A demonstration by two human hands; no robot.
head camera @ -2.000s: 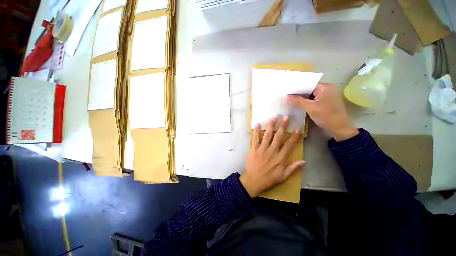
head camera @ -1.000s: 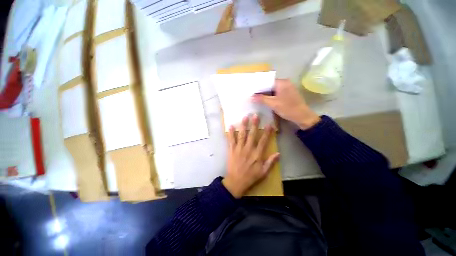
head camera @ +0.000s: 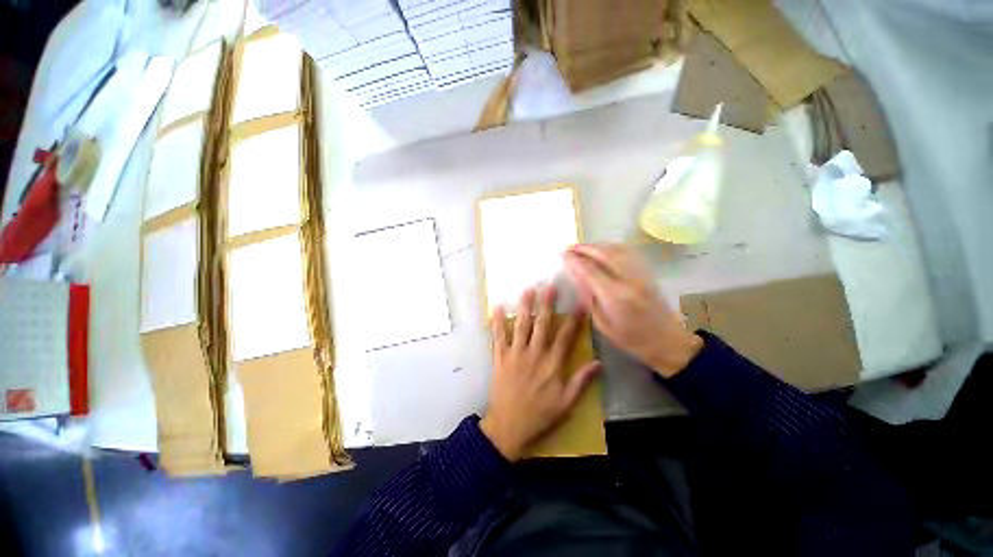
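Note:
A white sheet (head camera: 529,245) lies flat on the upper part of the tan kraft envelope (head camera: 583,419), with a thin kraft edge showing at its top and sides. My left hand (head camera: 536,375) lies flat with fingers spread over the sheet's lower edge and the envelope, holding nothing. My right hand (head camera: 623,299) is at the sheet's right edge, slightly blurred, its fingers bent together; whether anything is in them cannot be seen. Another white sheet (head camera: 401,285) with a thin dark edge lies to the left. The glue bottle (head camera: 684,198) stands at the upper right, nozzle up.
Two overlapped columns of finished pieces (head camera: 267,294) lie at left. White sheet stacks (head camera: 457,38) and kraft blanks (head camera: 604,38) are at the far side. Cardboard scraps (head camera: 724,82), a crumpled tissue (head camera: 847,198) and a brown cardboard piece (head camera: 779,326) are at right. A calendar (head camera: 35,348) is far left.
The white sheet's upper right part, earlier raised at my right hand, now lies flat on the envelope. My right hand has moved down along its right edge. The camera view has shifted.

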